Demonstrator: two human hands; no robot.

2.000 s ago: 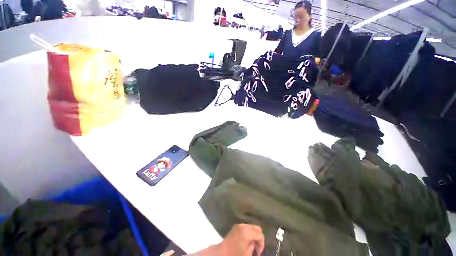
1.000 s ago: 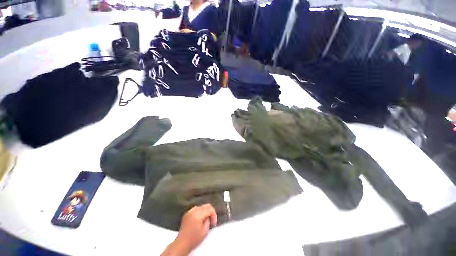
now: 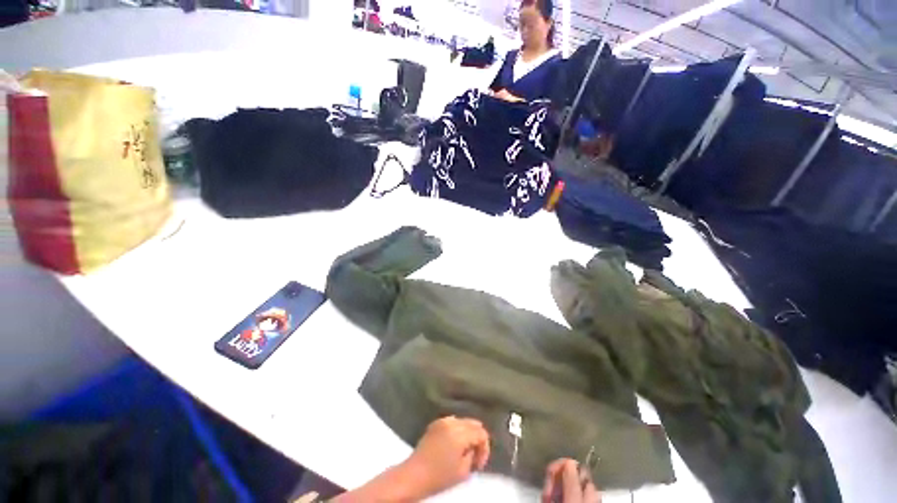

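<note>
An olive-green garment (image 3: 492, 344) lies on the white table in front of me, one sleeve bent to its upper left. A small white label (image 3: 514, 424) shows near its front edge, with a thin pale line below it. My left hand (image 3: 454, 448) is closed on the cloth left of the label. My right hand (image 3: 570, 481) is at the garment's front edge, right of the label and partly cut off by the picture's bottom. Thin tips of what look like thread snips (image 3: 591, 456) stick up from its fingers; the rest is hidden.
A second green garment (image 3: 688, 363) lies crumpled at right. A smartphone (image 3: 269, 325) lies left. A yellow and red bag (image 3: 103, 172), a black cloth item (image 3: 280, 162), navy garments with white loops (image 3: 482, 157) and a folded dark stack (image 3: 615, 221) stand further back. A person is behind them. A blue bin rim (image 3: 211, 442) is lower left.
My right hand has come into view at the garment's front edge. My left hand stays on the cloth beside the label. The view swung right, then partly back left.
</note>
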